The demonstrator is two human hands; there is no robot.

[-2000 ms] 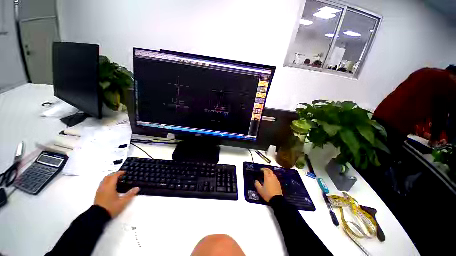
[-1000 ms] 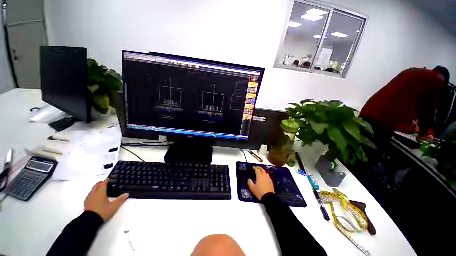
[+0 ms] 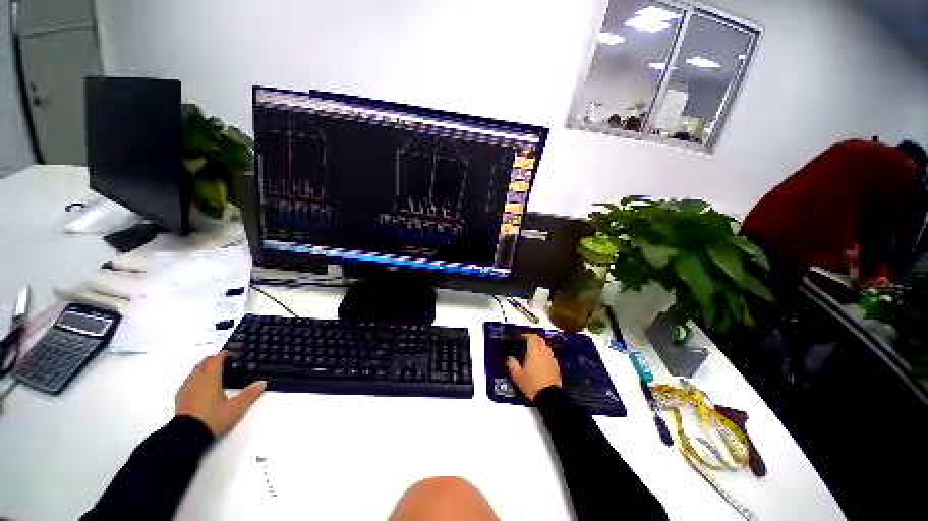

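The monitor (image 3: 392,193) shows thin white pattern outlines on black, with coloured icons at its right edge. My left hand (image 3: 212,397) rests at the left end of the black keyboard (image 3: 351,356), fingertips at its edge and thumb spread on the desk. My right hand (image 3: 534,366) lies over the left part of the dark mouse pad (image 3: 585,371). It covers the dark mouse (image 3: 516,349), which shows only in small part.
Left are a calculator (image 3: 69,346), scissors (image 3: 14,331), paper sheets (image 3: 183,295) and a second monitor (image 3: 137,153). Right are a tea bottle (image 3: 578,290), potted plant (image 3: 687,254), grey holder (image 3: 677,348), turquoise-and-dark stick (image 3: 649,392) and tape measure (image 3: 702,427). A person in red (image 3: 839,214) bends over another desk.
The pattern outlines on the screen have grown larger and shifted. The camera view has moved slightly. Both hands stay in about the same places at the keyboard and on the mouse.
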